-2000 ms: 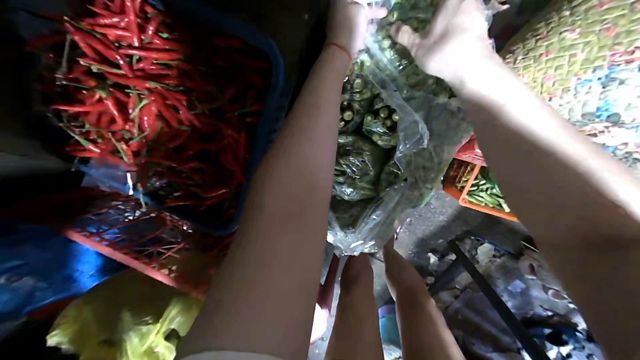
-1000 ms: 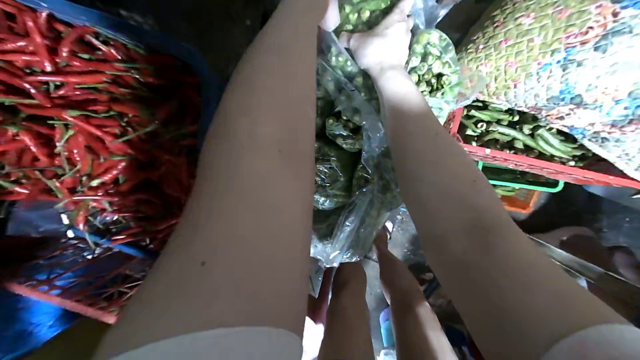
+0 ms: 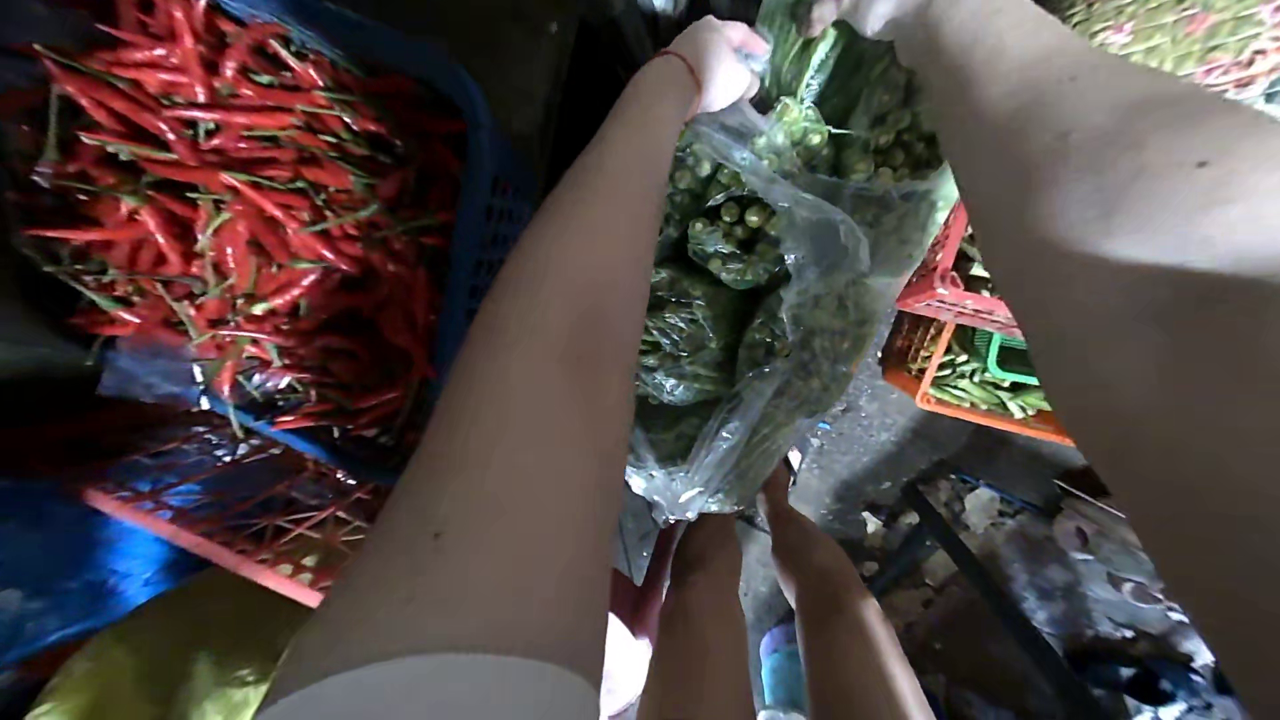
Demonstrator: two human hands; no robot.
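A large clear plastic bag (image 3: 845, 250) hangs in front of my legs, filled with bundles of green vegetables (image 3: 735, 240) whose round cut ends show. My left hand (image 3: 718, 62), with a thin red band at the wrist, has its fingers closed on the bag's upper left edge. At the top edge of the view my right hand (image 3: 865, 14) is partly cut off, touching the top of a green bundle (image 3: 800, 60); its grip is not clear. My forearms run down on both sides of the bag.
Red chili peppers (image 3: 240, 200) fill a blue plastic basket (image 3: 490, 200) at the left, above a red crate (image 3: 210, 545) and a yellow bag (image 3: 150, 650). At the right are a red crate (image 3: 960, 300), an orange crate (image 3: 1000, 420) of green pods and a dark bar (image 3: 1000, 590) over littered ground.
The view has shifted widely. A second ago my right hand was at a clear bag of green pieces near the top; now it is by the green bundles at the large bag's mouth.
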